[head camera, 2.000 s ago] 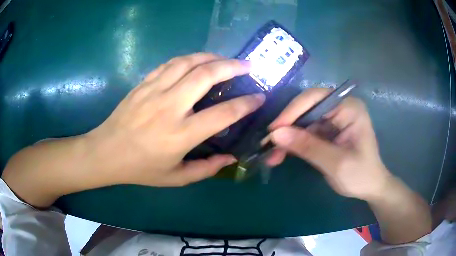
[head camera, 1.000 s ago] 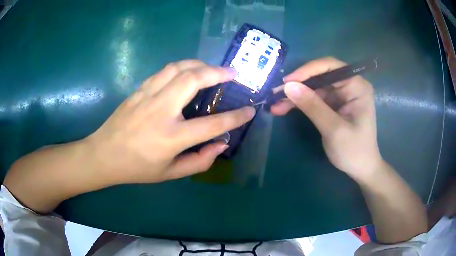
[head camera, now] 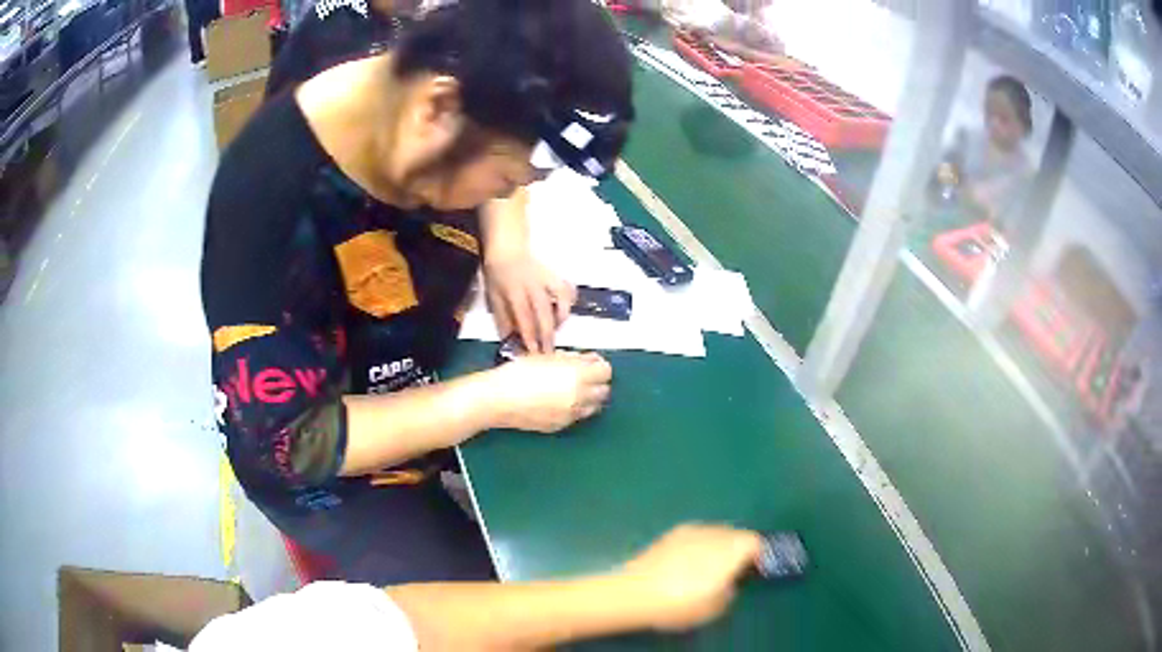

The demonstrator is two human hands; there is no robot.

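Observation:
My left hand reaches in from the bottom left, its white sleeve at the lower edge. The hand is slightly blurred. Its fingers grip the near end of a small dark handset, which is low over or on the green bench mat; I cannot tell which. The handset's details are too blurred to read. My right hand is out of the picture, and the tweezers do not show.
A coworker in a dark patterned shirt works at the bench on the left. Dark handsets lie on white paper sheets. A grey post, a pale dividing strip and red trays stand beyond. A cardboard box is at bottom left.
The view has swung left from the close work to the neighbouring place. My left hand now reaches out with a handset. My right hand, the tweezers and the clear strip have left the view.

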